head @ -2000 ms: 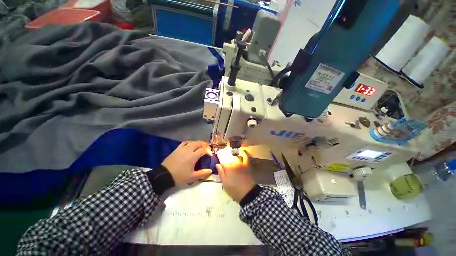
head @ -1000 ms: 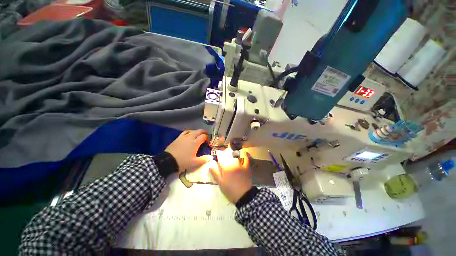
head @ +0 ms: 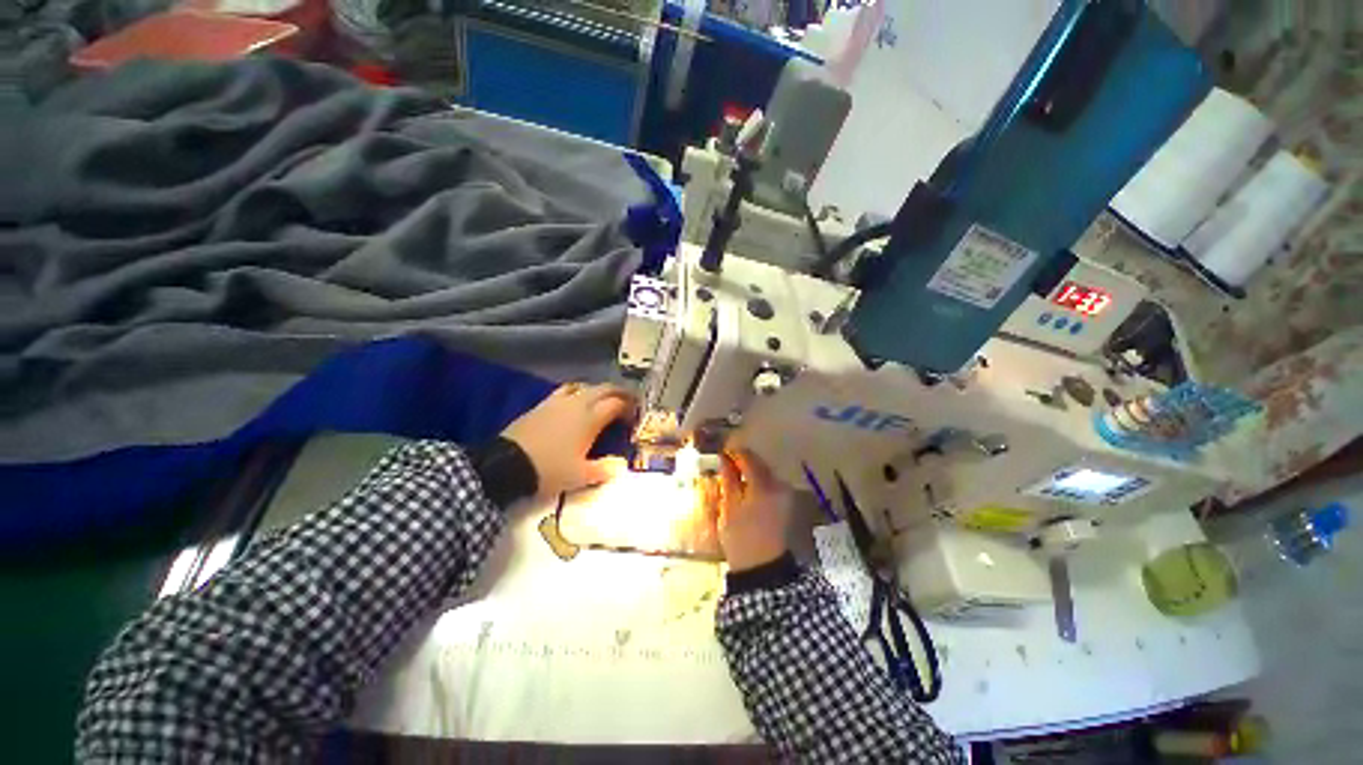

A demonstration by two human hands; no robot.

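Observation:
A wide blue binding [head: 404, 392] runs along the edge of the large grey fabric [head: 299, 224] and reaches the needle area [head: 658, 446] of the cream sewing machine [head: 837, 396]. A small blue end lies at the brightly lit presser foot. My left hand [head: 571, 434] rests on the binding just left of the foot; its fingertips are partly hidden, so its grip is unclear. My right hand [head: 752, 508] is just right of the foot, with fingers bent toward the machine; glare hides whether it holds anything.
Black-handled shears [head: 897, 635] and a white printed label [head: 842, 568] lie right of my right hand. A yellow-green jar [head: 1188, 578] and blue-capped bottle [head: 1305, 534] stand at the right. A teal phone [head: 1031, 180] is mounted above the machine, near white thread cones [head: 1196, 165].
My right hand has moved right, away from the front of the foot, uncovering the shiny plate. My left hand has shifted slightly back from the plate, and the blue binding between the hands is less visible.

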